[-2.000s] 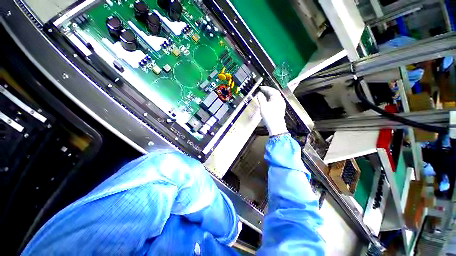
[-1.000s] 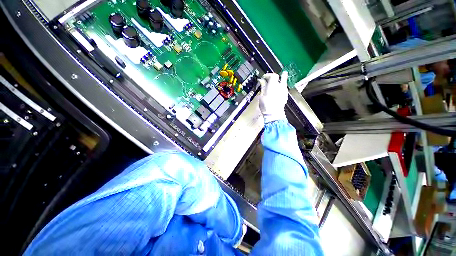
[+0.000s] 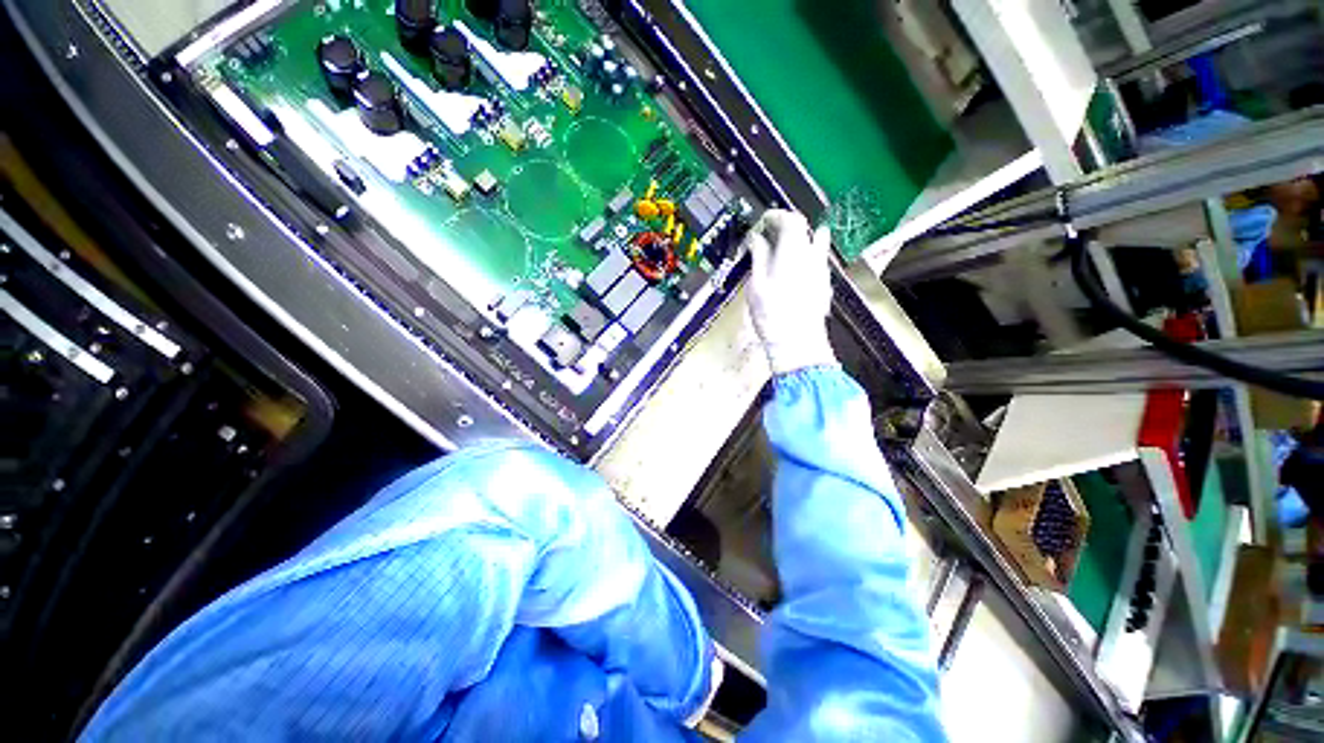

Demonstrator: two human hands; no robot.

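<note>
A green circuit board (image 3: 545, 200) crowded with parts lies in a black carrier frame (image 3: 545, 395) on the conveyor, at the upper left. It bears black cylinders, white-silver strips, a red-orange ring (image 3: 654, 256), a yellow cluster and grey blocks. My right hand (image 3: 791, 290), in a white glove, is at the frame's near right corner, fingers bent at its edge; whether it grips the edge is hidden. My left arm is bent across the bottom in a blue sleeve; its hand does not show clearly, only a small white edge at the sleeve.
Metal conveyor rails (image 3: 283, 312) run along both sides, with a pale bed section and a dark gap below the frame. Black carriers (image 3: 131, 421) stand at left. At right are a green-matted shelf (image 3: 828, 102), a brown component box (image 3: 1041, 533) and a red-edged bin (image 3: 1166, 421).
My right hand has shifted slightly up at the frame's corner, and its fingers are spread wider than two seconds ago. The board and frame look unmoved; the view has shifted slightly.
</note>
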